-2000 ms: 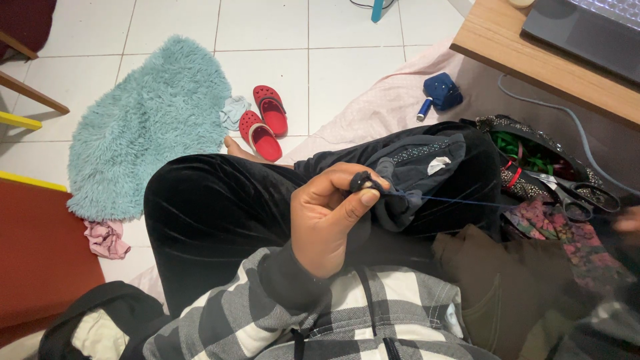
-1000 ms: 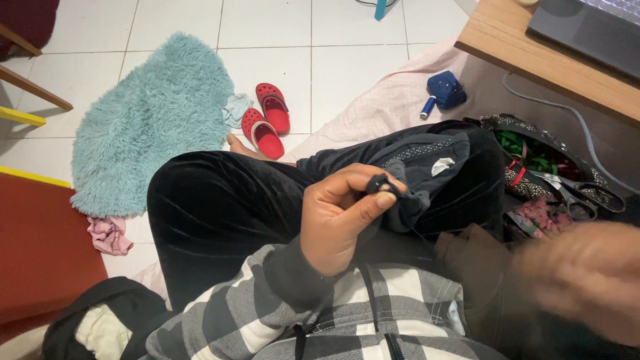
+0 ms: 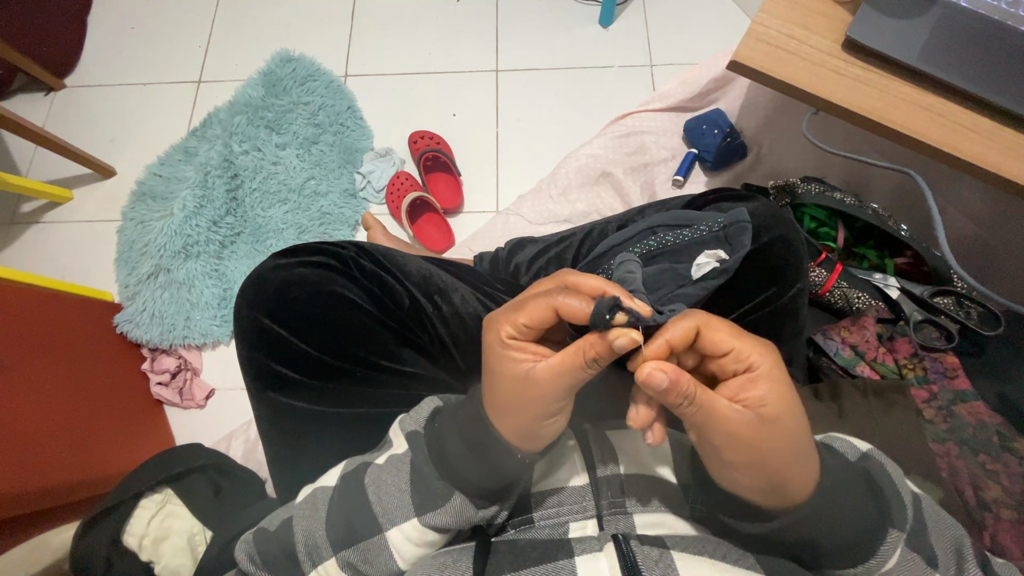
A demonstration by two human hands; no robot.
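Note:
A dark fabric garment (image 3: pixel 680 248) with a studded band and a white patch lies over my lap. My left hand (image 3: pixel 552 352) pinches a bunched edge of it between thumb and fingers. Close against that edge, my right hand (image 3: pixel 712 392) holds a thin sewing needle (image 3: pixel 642 342) between thumb and forefinger; the needle's tip is at the cloth, and whether it has pierced it I cannot tell. A blue thread spool (image 3: pixel 685 168) lies beside a dark blue pincushion-like bundle (image 3: pixel 714 139) on a pale pink cloth.
Scissors (image 3: pixel 920 308) rest at the right on an open studded bag (image 3: pixel 860 192), near floral fabric (image 3: pixel 952 416). A wooden desk (image 3: pixel 880 88) with a laptop overhangs the upper right, a cable (image 3: pixel 920 188) below it. Red clogs (image 3: pixel 428 204) and a fluffy teal rug (image 3: pixel 248 192) lie on the floor.
My right hand, earlier out at the far right with the thread drawn taut, has come back to the left, beside my left hand at the bunched cloth. My left hand keeps its pinch.

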